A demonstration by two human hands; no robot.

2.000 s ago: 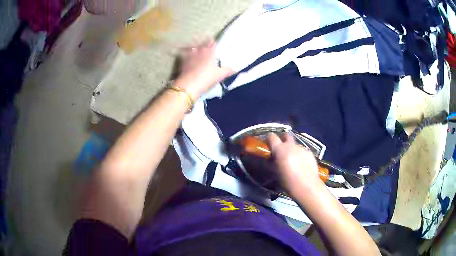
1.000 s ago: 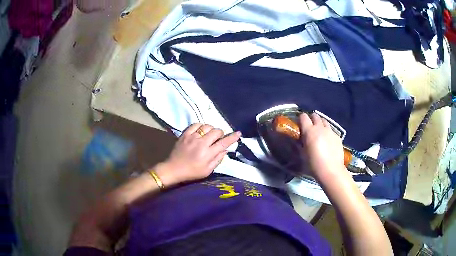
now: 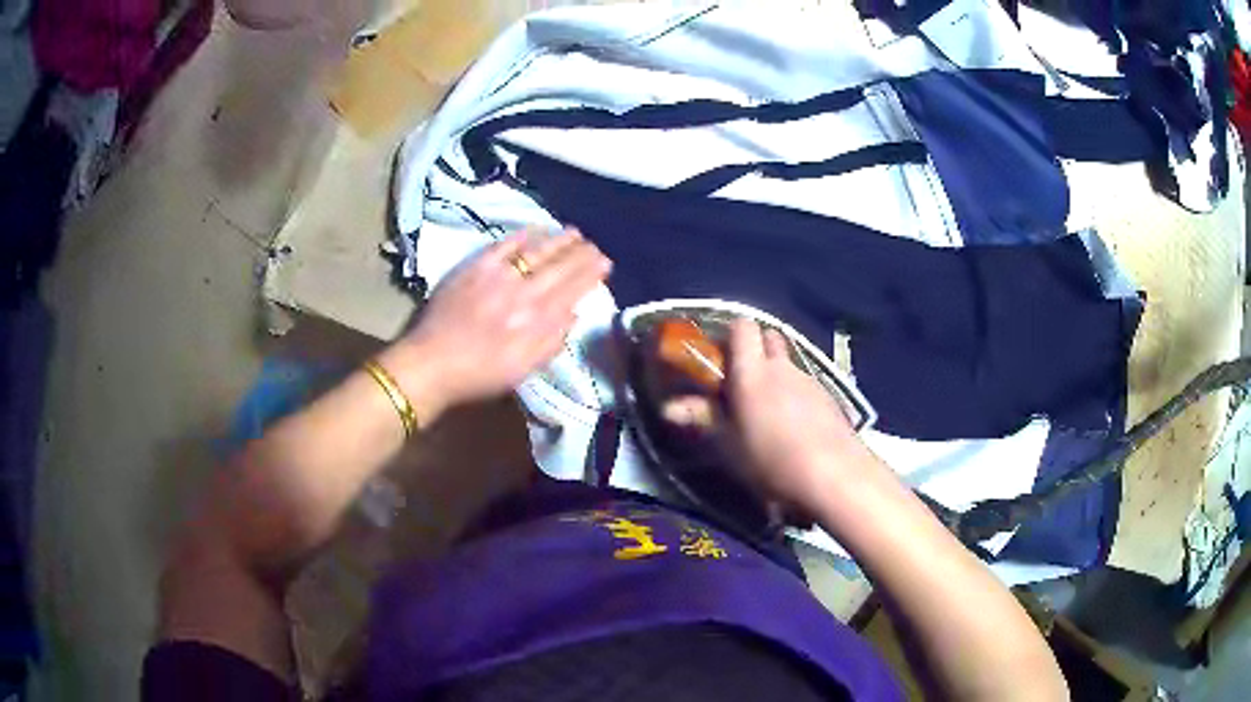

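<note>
A navy garment panel (image 3: 960,329) with white interfacing (image 3: 809,199) and dark seam bands lies spread before me. My right hand (image 3: 775,425) grips the orange-brown handle of the steam iron (image 3: 686,350), whose plate rests on the panel near its front-left part. My left hand (image 3: 515,309) lies flat, fingers together, on the white part just left of the iron; it grips nothing that I can see. The fingertips point up and right. The iron's underside is hidden.
A dark wrapped cord (image 3: 1098,460) runs right from the iron. A heaped navy-and-white bundle (image 3: 1166,96) is at the far right. Worn beige cloth (image 3: 151,329) covers the table. Pink and dark cloths (image 3: 103,55) hang at the far left. A blurred blue patch (image 3: 275,398) shows beside my left forearm.
My left hand has moved up and left from the panel's near edge. The iron has moved left in my right hand and turned, with its cord now lying lower.
</note>
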